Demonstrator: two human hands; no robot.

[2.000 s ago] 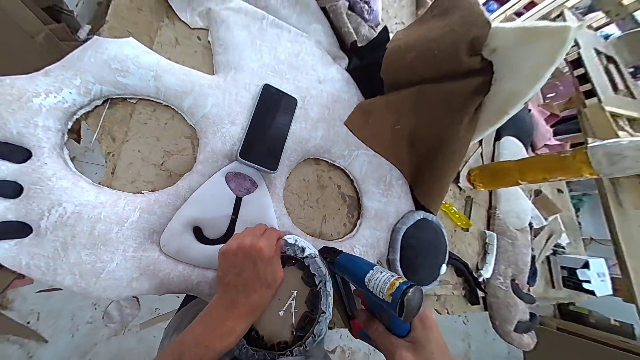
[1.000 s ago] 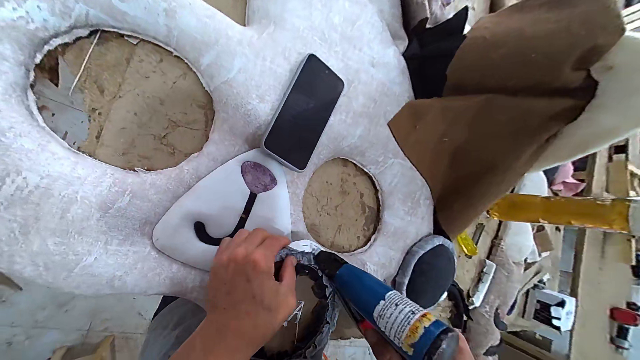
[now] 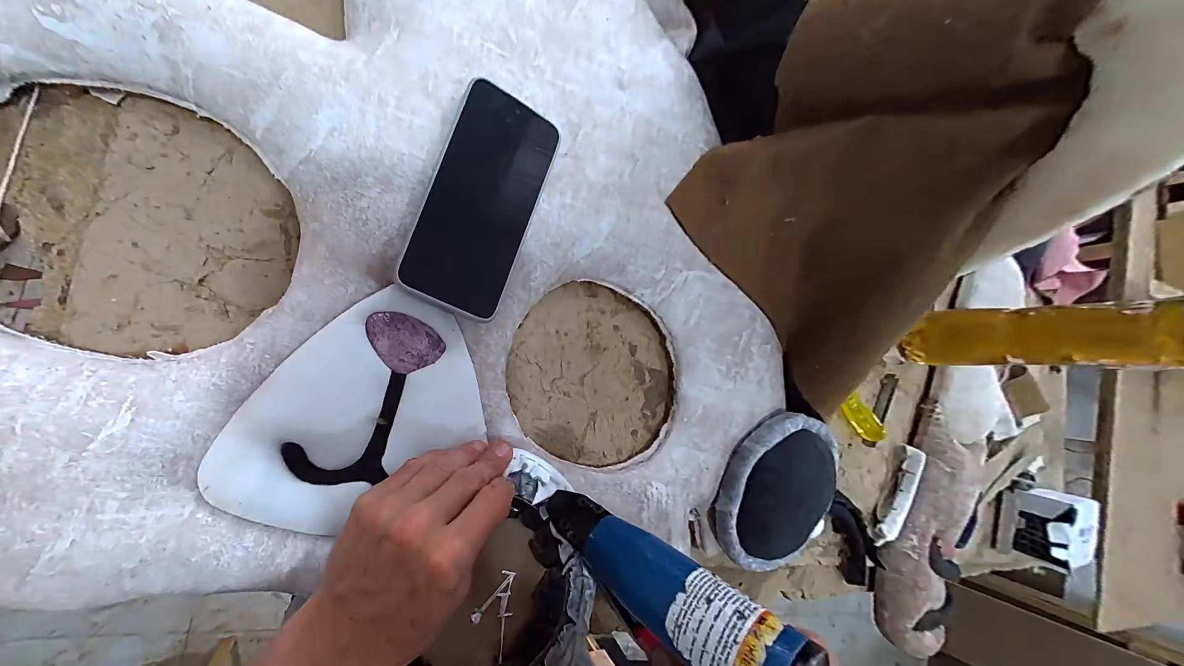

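A large pale plush panel (image 3: pixel 610 166) with round cut-outs lies across the view. On it rests a white muzzle piece (image 3: pixel 268 435) with a purple nose (image 3: pixel 405 342) and a black mouth line. My left hand (image 3: pixel 416 536) grips the edge of a ring-shaped grey fabric piece (image 3: pixel 581 592) beside the muzzle's lower edge. My right hand (image 3: pixel 814 647), mostly hidden at the bottom edge, holds a blue cylindrical tool (image 3: pixel 647 564) with a black tip and a printed label. That tip is at the ring's edge, close to my left fingertips.
A smartphone (image 3: pixel 479 199) lies above the muzzle. At right are a round dark pad with a grey rim (image 3: pixel 777 490), brown fabric (image 3: pixel 832 203), an amber-coloured bar (image 3: pixel 1045 335), a yellow tool (image 3: pixel 862 418) and a smaller spotted plush piece (image 3: pixel 930 527).
The view has moved closer to the muzzle. My left hand stays on the ring, and the blue tool remains in my right hand with its tip at the ring's edge.
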